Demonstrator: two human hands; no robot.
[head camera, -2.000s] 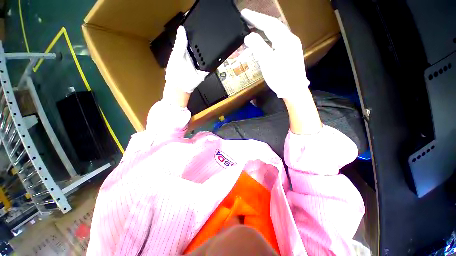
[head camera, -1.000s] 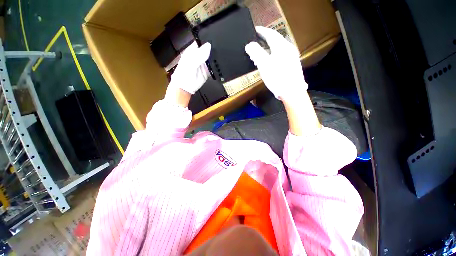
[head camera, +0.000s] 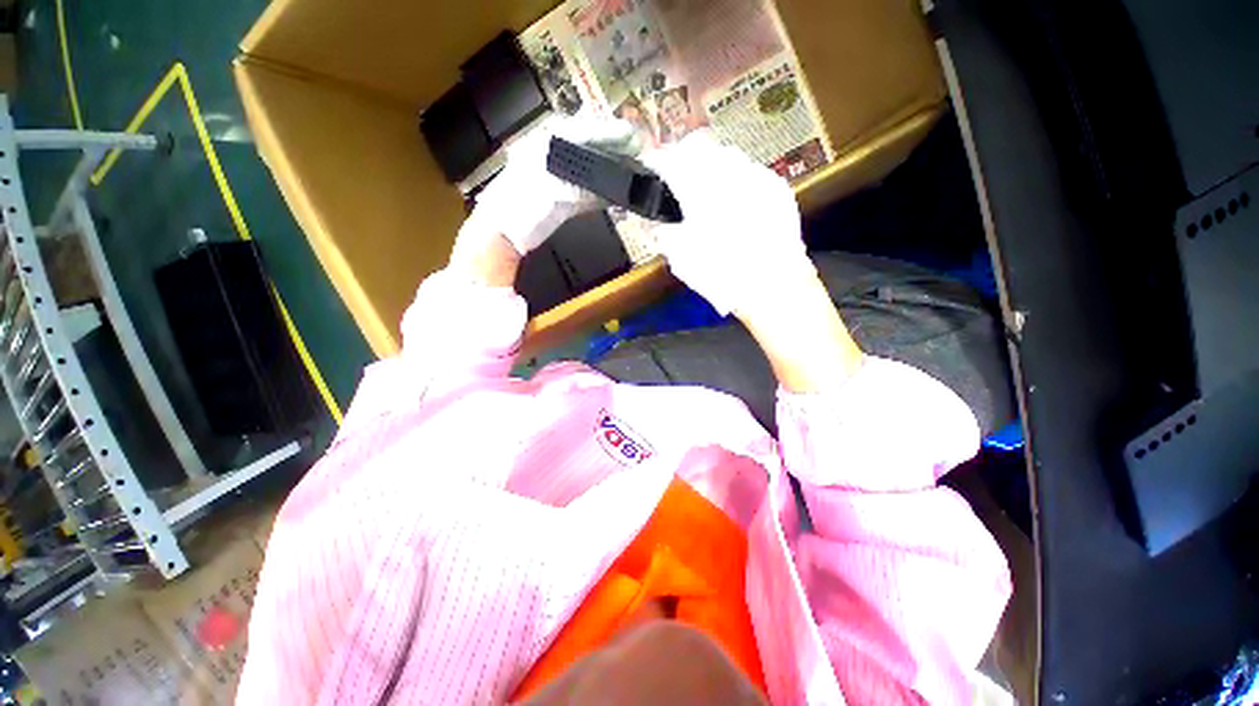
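A black enclosure (head camera: 602, 177) is held edge-on over the open brown carton (head camera: 311, 179); its narrow side with small openings faces me. My left hand (head camera: 541, 179), in a white glove, holds its left end. My right hand (head camera: 729, 221), also white-gloved, holds its right end. The fingertips are partly hidden behind the enclosure. More black enclosures (head camera: 508, 86) stand in the carton's left part, and others (head camera: 586, 251) lie near its front edge, just below the hands. Printed newspaper liner (head camera: 704, 69) shows on the carton bottom.
On the right is a black-topped bench (head camera: 1077, 552) with blue-grey enclosures (head camera: 1168, 469) bearing rows of dots. On the left are a white metal rack (head camera: 69, 372), a black box (head camera: 228, 338) and green floor with yellow lines. Flattened brown cartons (head camera: 138, 641) lie at lower left.
The enclosure has turned from showing its broad face to being edge-on, lower and nearer my body. Both hands have moved closer together around it. More newspaper liner is visible.
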